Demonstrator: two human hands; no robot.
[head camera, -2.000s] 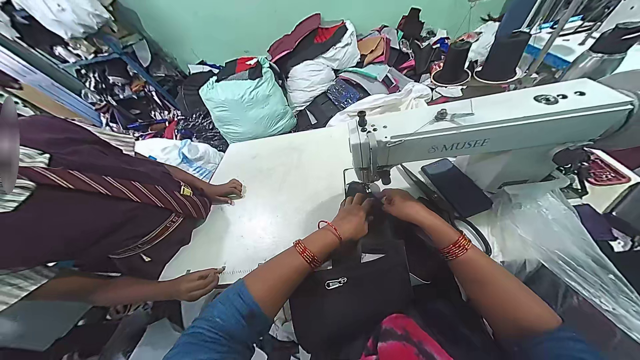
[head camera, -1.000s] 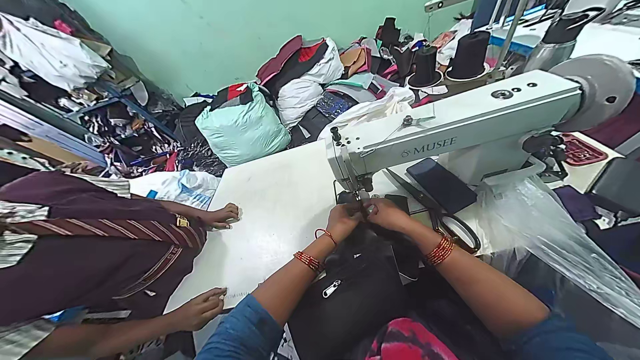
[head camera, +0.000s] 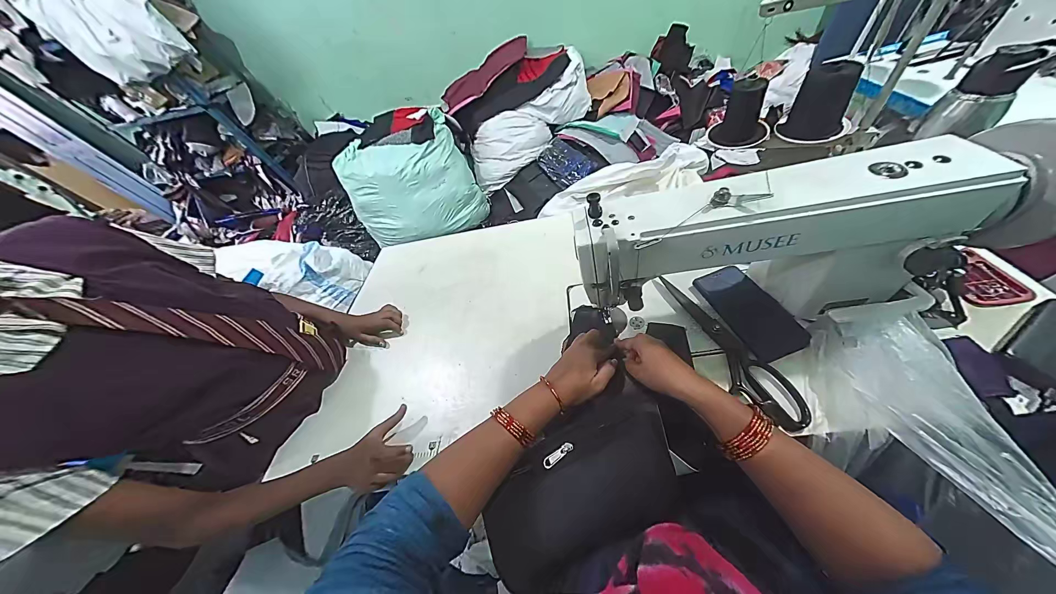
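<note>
A white Musee sewing machine (head camera: 792, 223) stands across the right half of the table. Under its needle lies the upper end of a black fabric bag (head camera: 586, 487), whose body with a silver zipper pull (head camera: 558, 455) hangs toward my lap. My left hand (head camera: 587, 367) grips the black fabric just in front of the presser foot. Close beside it, my right hand (head camera: 652, 363) pinches the same fabric between thumb and fingers. The fingertips of both hands nearly meet, and the fabric between them is partly hidden.
Black-handled scissors (head camera: 742, 363) and a dark phone (head camera: 752, 313) lie right of my hands. Another person (head camera: 148, 355) stands at the left, one hand on the white tabletop (head camera: 470, 289). Stuffed bags (head camera: 412, 181) and black thread cones (head camera: 817, 99) are behind. Clear plastic (head camera: 932, 429) drapes at right.
My hands stay at the needle area, closer together than two seconds ago. The other person's nearer hand has lifted from the table edge and its fingers have spread.
</note>
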